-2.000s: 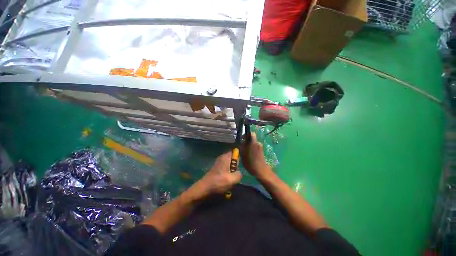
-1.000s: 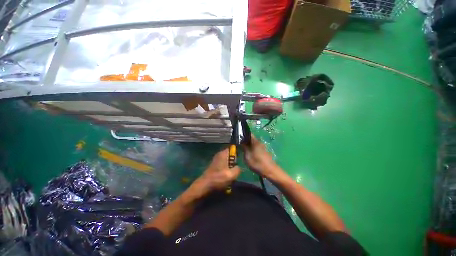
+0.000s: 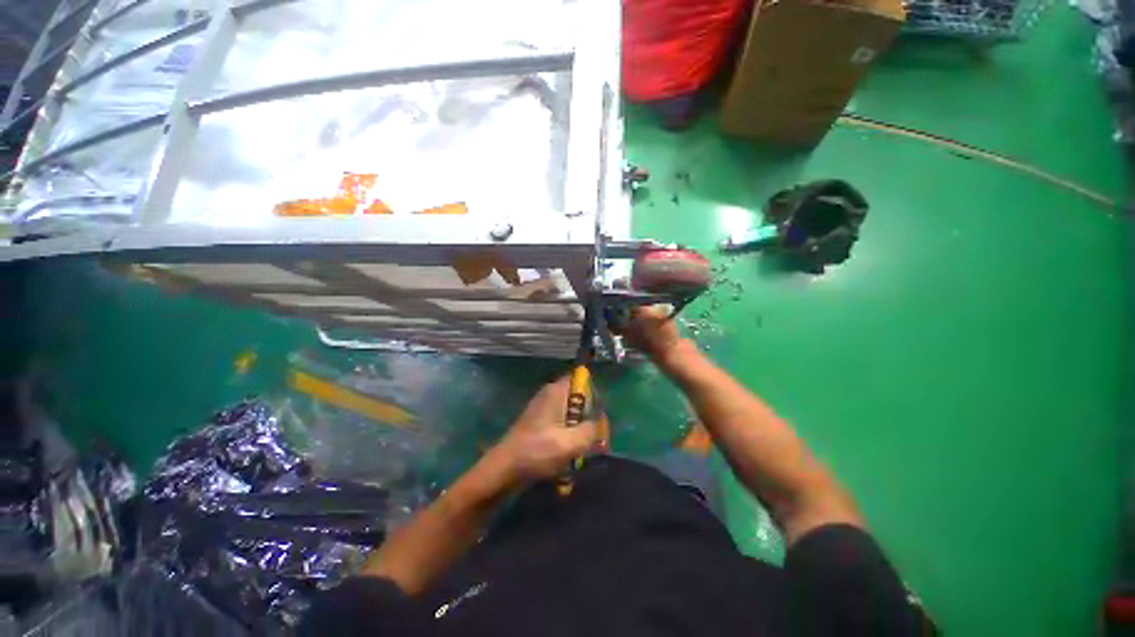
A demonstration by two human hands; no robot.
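Observation:
The tipped silver-grey trolley [image 3: 373, 234] ends at a corner in front of me. A dull red caster [image 3: 672, 269] sticks out to the right of that corner. My left hand [image 3: 556, 433] is closed around the yellow-and-black handle of the pliers [image 3: 578, 396]. The dark jaws reach up to the corner beside the caster plate. My right hand [image 3: 650, 331] is just below the caster, closed on a dark tool, likely the wrench [image 3: 612, 311]. The bolts at the plate are too small and hidden to make out.
A dark open bag [image 3: 819, 227] with a light-blue tube [image 3: 752, 237] lies right of the caster. Small bits are scattered nearby. A cardboard box [image 3: 797, 75] and red bundle [image 3: 682, 47] stand beyond. Black plastic-wrapped bundles [image 3: 261, 510] lie at lower left.
My right hand has moved up and right, closer to the caster, and its dark tool has turned from upright towards level. My left hand still holds the pliers at the corner.

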